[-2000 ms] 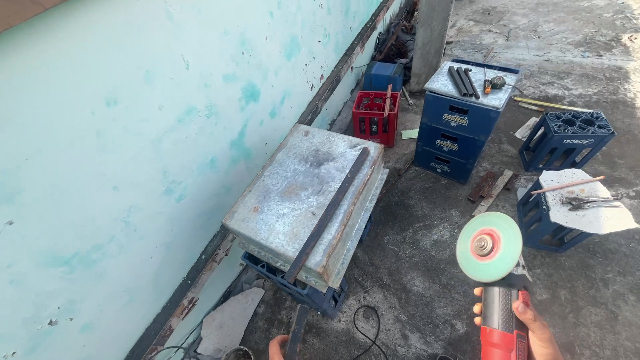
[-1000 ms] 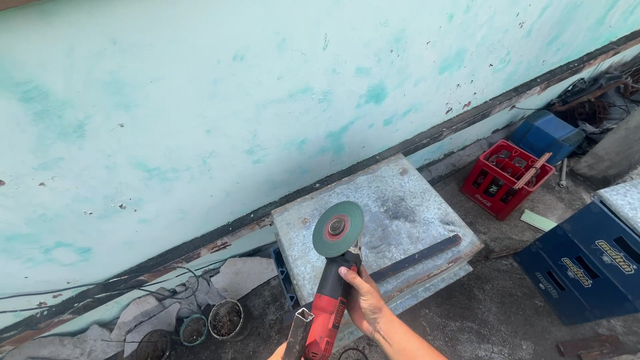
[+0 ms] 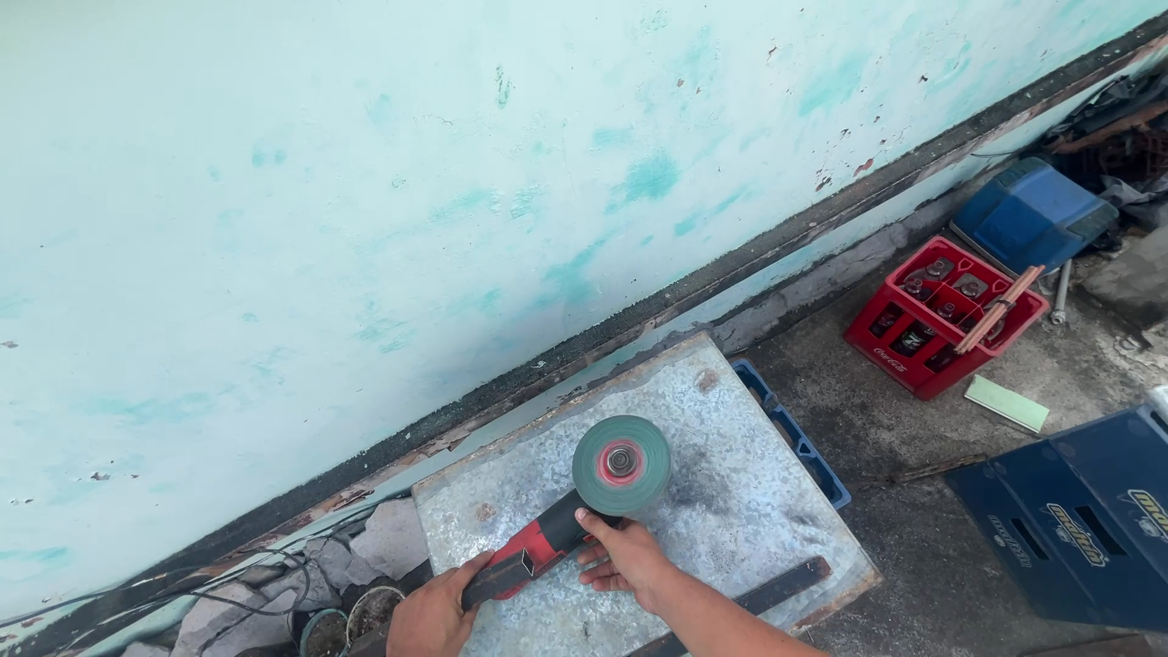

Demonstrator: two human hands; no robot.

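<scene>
A red and black angle grinder (image 3: 546,538) with a green disc (image 3: 622,464) is above a galvanized sheet-metal surface (image 3: 730,438). My left hand (image 3: 432,604) grips a dark square steel tube (image 3: 497,580), its open end lying against the grinder's red body. My right hand (image 3: 628,558) is at the black front part of the grinder, thumb on top and fingers partly spread below it; whether it carries the tool's weight is hard to tell. A second dark metal bar (image 3: 783,586) lies along the near right edge of the metal surface.
A painted wall (image 3: 365,228) runs behind the metal surface. At the right stand a red bottle crate (image 3: 890,365), a blue container (image 3: 1031,214) and dark blue crates (image 3: 1013,511). Cables (image 3: 292,570), broken slabs (image 3: 388,538) and pots (image 3: 372,610) are at lower left.
The right hand and grinder have come from the right over the metal surface. The left hand has brought its tube up against the grinder. The view has swung toward the wall.
</scene>
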